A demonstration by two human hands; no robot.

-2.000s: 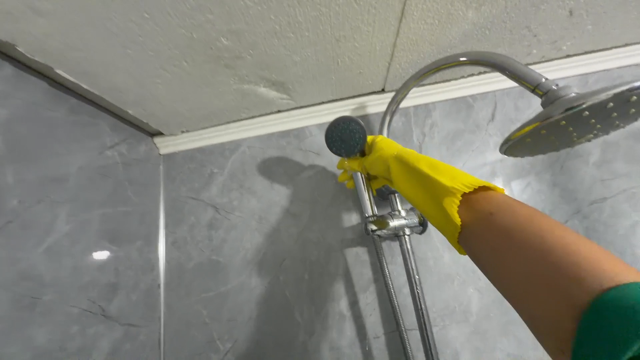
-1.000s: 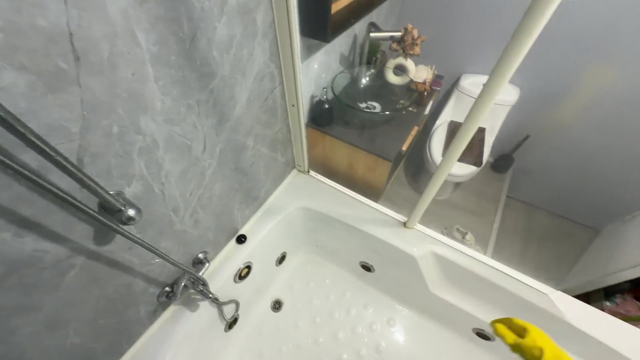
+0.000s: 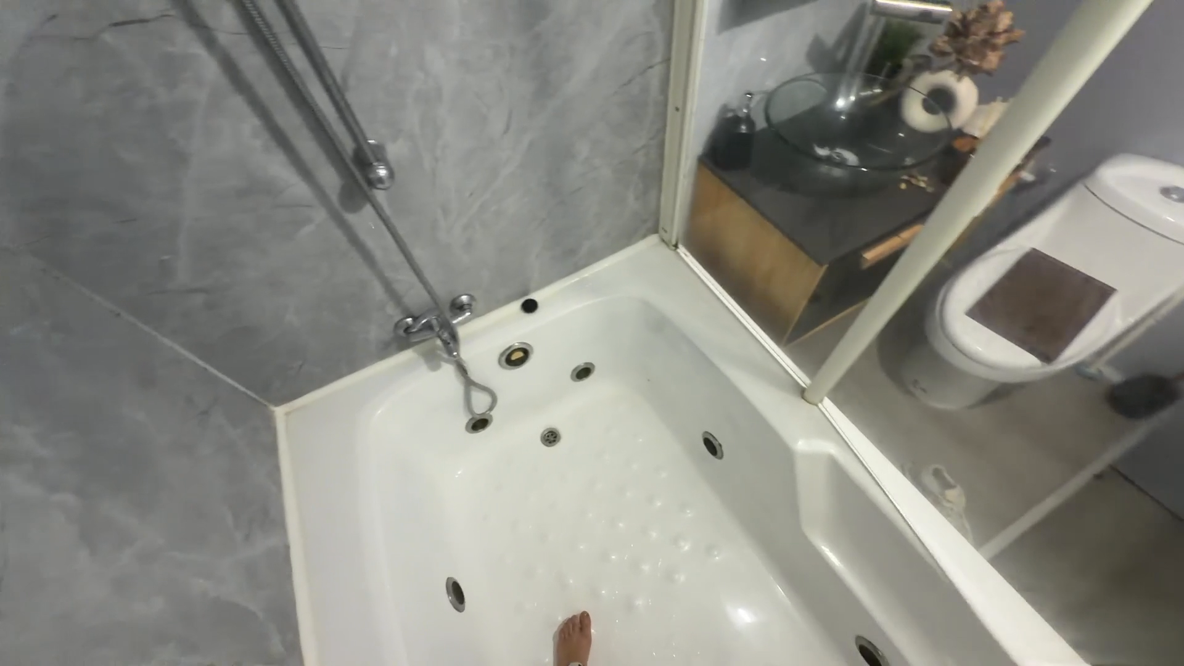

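Note:
Neither of my hands shows in the head view now. Below me is a white bathtub with metal-rimmed jets in its walls and a small drain in its bumpy floor. A bare foot stands on the tub floor at the bottom of the view. On the grey marbled wall, a chrome mixer tap sits above the tub rim. A metal shower hose runs down to it and hangs in a loop over a jet. A shower rail ends at a chrome wall bracket.
A clear screen with a pale post borders the tub on the right. Beyond it are a glass basin on a dark-topped vanity, a black soap dispenser, a toilet with a brown square on its lid, and a dark brush.
The view has swung from the shower heads down to the tub. The yellow-gloved hand, first at the hand shower, then low at the right over the tub, is out of view.

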